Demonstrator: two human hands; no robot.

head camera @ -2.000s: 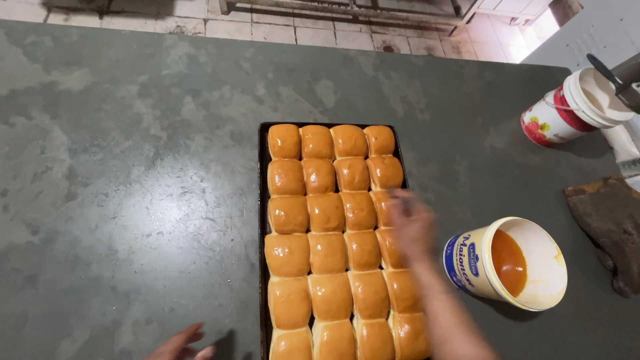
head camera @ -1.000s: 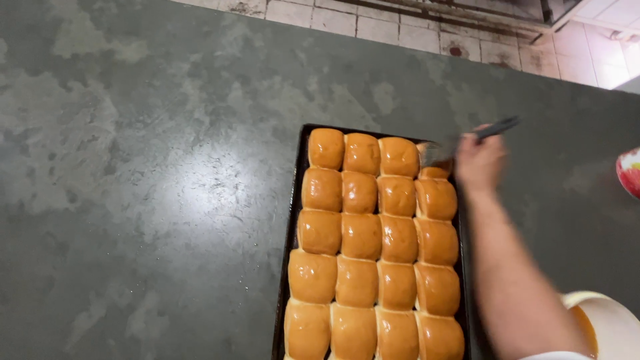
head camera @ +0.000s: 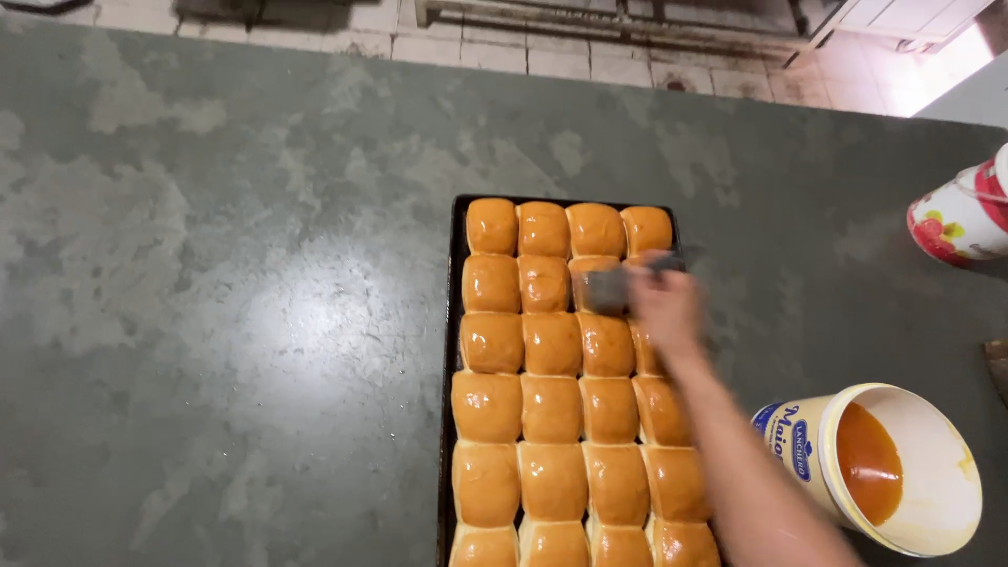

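My right hand grips a pastry brush, blurred by motion, over the second row from the far end of the glossy browned bread rolls. The rolls sit packed side by side in a dark metal baking tray, whose near end is cut off by the frame. To the right of my forearm, a tilted plastic mayonnaise tub holds orange-brown liquid glaze. My left hand is out of view.
A white and red bucket stands at the right edge of the grey worktop. Below it in the picture, a brown object is partly cut off. Past the worktop's far edge are floor tiles and a metal frame.
My right hand with the brush has moved from the far right corner of the tray to the second row. My left hand, at the bottom edge two seconds ago, is now out of frame.
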